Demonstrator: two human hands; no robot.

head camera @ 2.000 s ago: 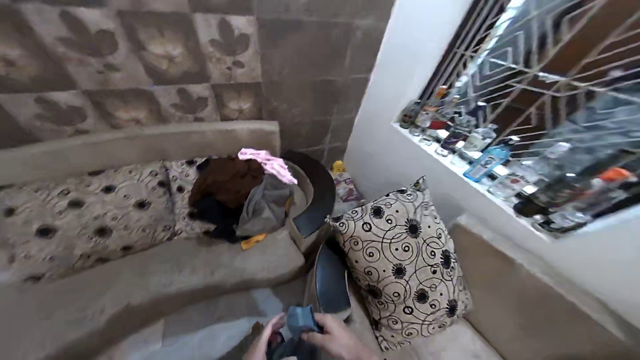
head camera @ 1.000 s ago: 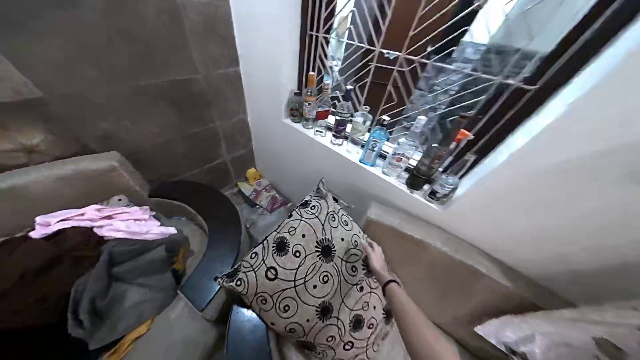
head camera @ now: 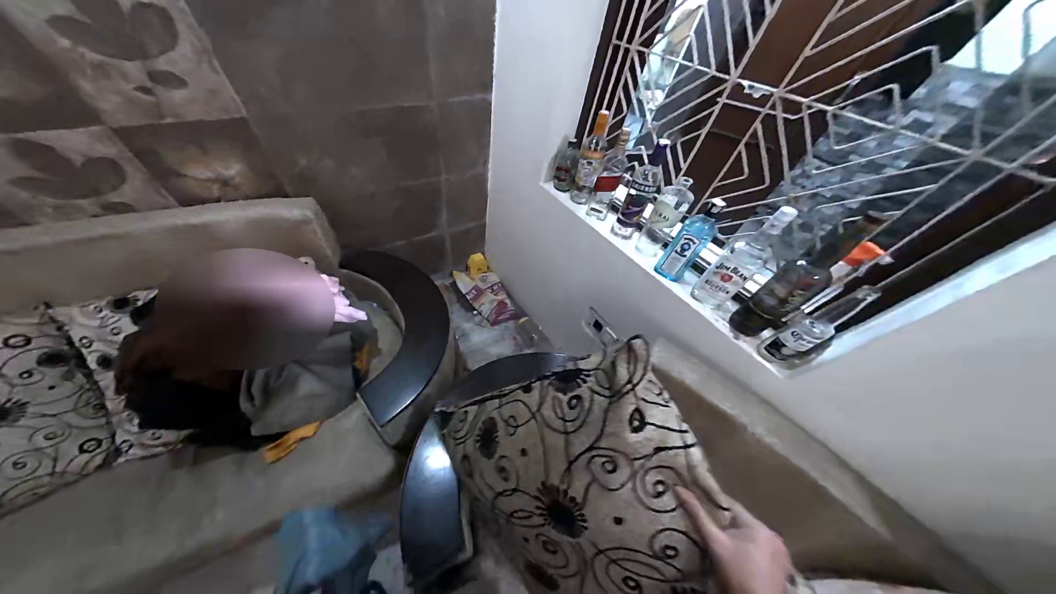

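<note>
My right hand [head camera: 747, 549] grips the right edge of a beige cushion [head camera: 610, 470] with black swirls and flowers, one digit lying on its front face. The cushion stands tilted on the right sofa, against the sofa's dark curved armrest trim [head camera: 433, 487]. My left hand is not in view. A blue cloth [head camera: 326, 544], blurred, shows at the bottom edge, left of that armrest; what holds it up, if anything, is hidden.
On the left sofa [head camera: 206, 503] lie a grey garment [head camera: 301, 384], dark clothes, a pink cloth [head camera: 342, 301] and a yellow cloth [head camera: 290, 441]. Packets [head camera: 487, 293] lie in the corner between the sofas. Several glass bottles [head camera: 685, 239] line the sill of the grilled window.
My right hand has moved from the cushion's upper right side to its lower right edge, and the cushion's tilt has changed. Two seconds ago both hands were together around a blue-grey thing.
</note>
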